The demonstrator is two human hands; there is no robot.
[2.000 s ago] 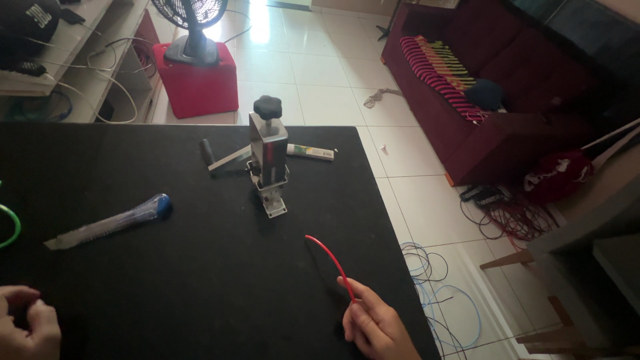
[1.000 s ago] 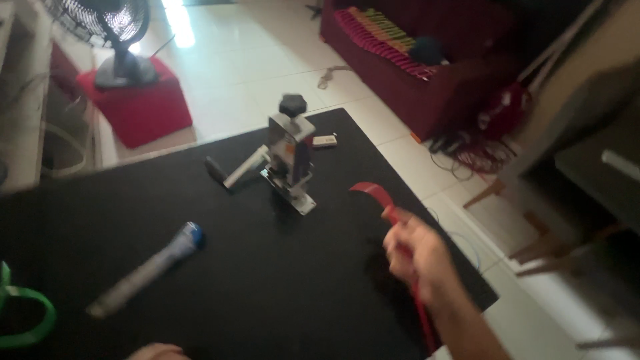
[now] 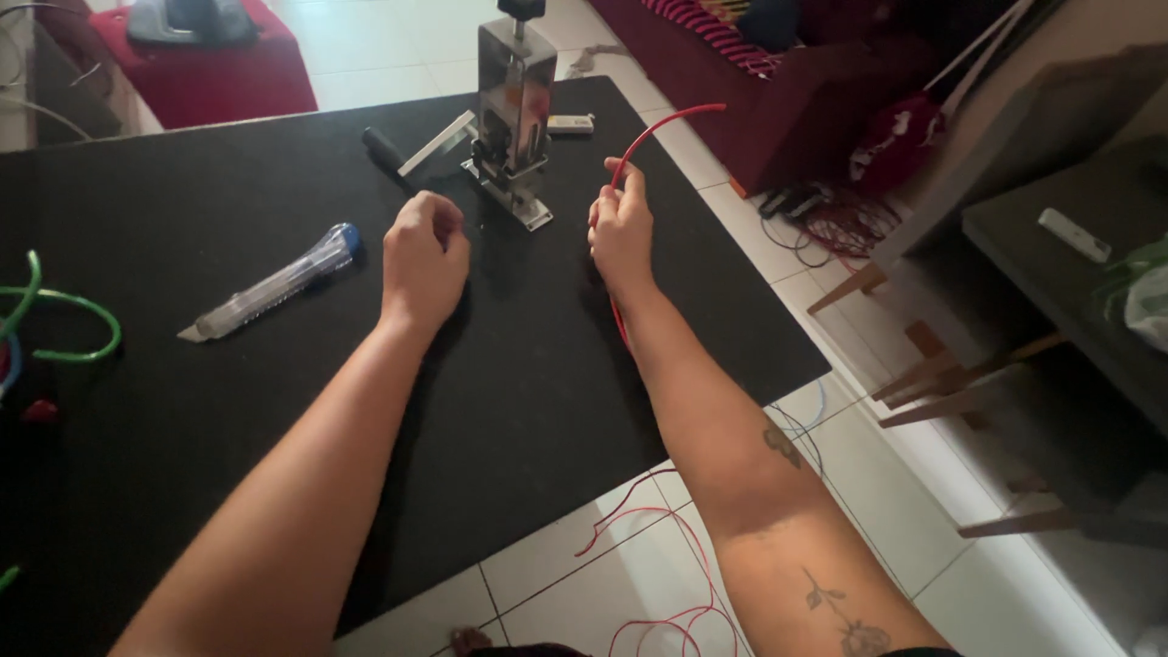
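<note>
My right hand grips a red insulated wire; one end curves up and right past the fingers, and the rest runs down beside the wrist. My left hand is half curled above the black tabletop, and whether anything is between its fingertips cannot be told. Between and beyond the hands stands a metal hand-cranked device, seemingly a wire stripper, with a black top knob and a crank handle at its left. A snap-off utility knife with a clear body and blue end lies left of my left hand.
Green wire pieces lie at the table's left. A small whitish box sits behind the device. Red wire loops on the tiled floor near the table's front edge. Beyond are a red box, a dark red sofa and wooden furniture legs.
My left hand has moved from the table's near side to beside the crank. My right hand, still gripping the red wire, has moved forward toward the device. The view has shifted.
</note>
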